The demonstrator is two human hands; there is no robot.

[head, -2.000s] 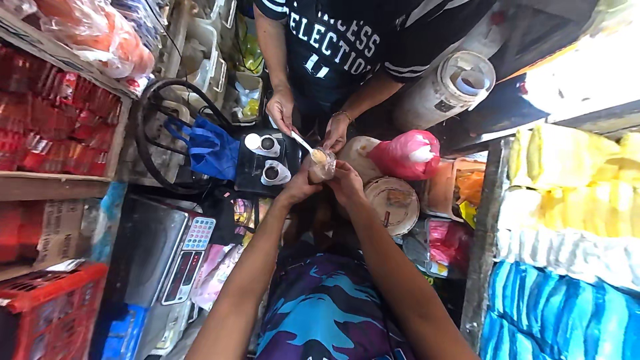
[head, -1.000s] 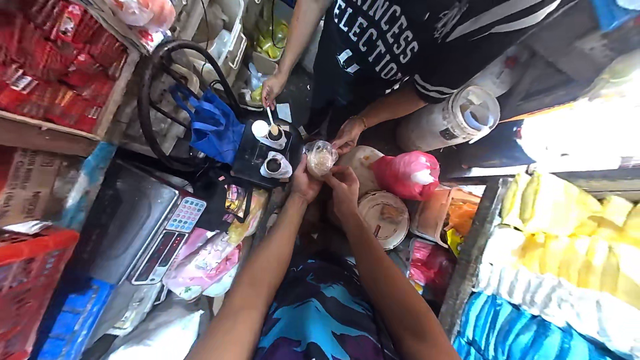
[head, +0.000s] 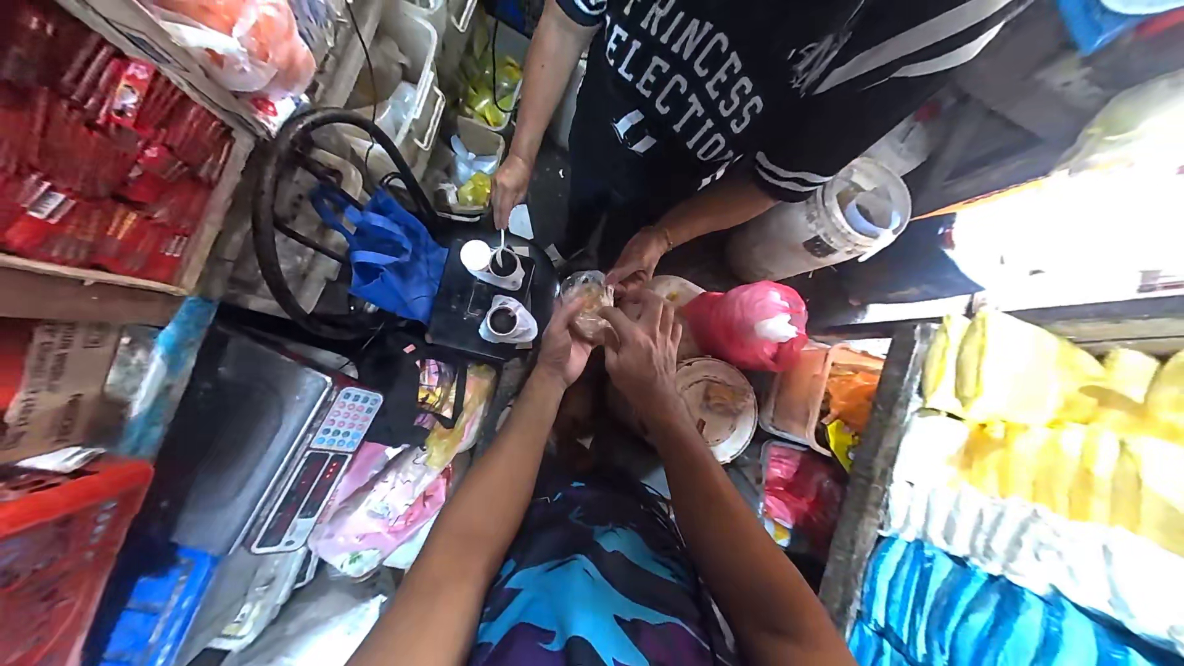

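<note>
My left hand (head: 563,339) holds a small clear plastic bag with pale brown contents (head: 590,313). The fingers of my right hand (head: 640,340) pinch the bag's right side. One hand of a person opposite (head: 638,259) touches or nearly touches the bag's top; the contact is partly hidden. That person's other hand (head: 509,190) holds a white plastic spoon (head: 501,242) in a cup of dark liquid (head: 505,263). A second cup of dark liquid (head: 502,320) stands beside it on a black seat (head: 462,296).
Left are a blue bag (head: 393,254), a digital scale (head: 305,481) and a red crate (head: 69,546). Right of my hands are a pink plastic bag (head: 745,324), a round lid (head: 717,407) and a white bucket (head: 823,222). Stacked packs (head: 1045,462) fill the far right.
The other person's spoon hand has moved from the bag in my hands to the cup on the black seat. My right fingers have moved over the bag's side.
</note>
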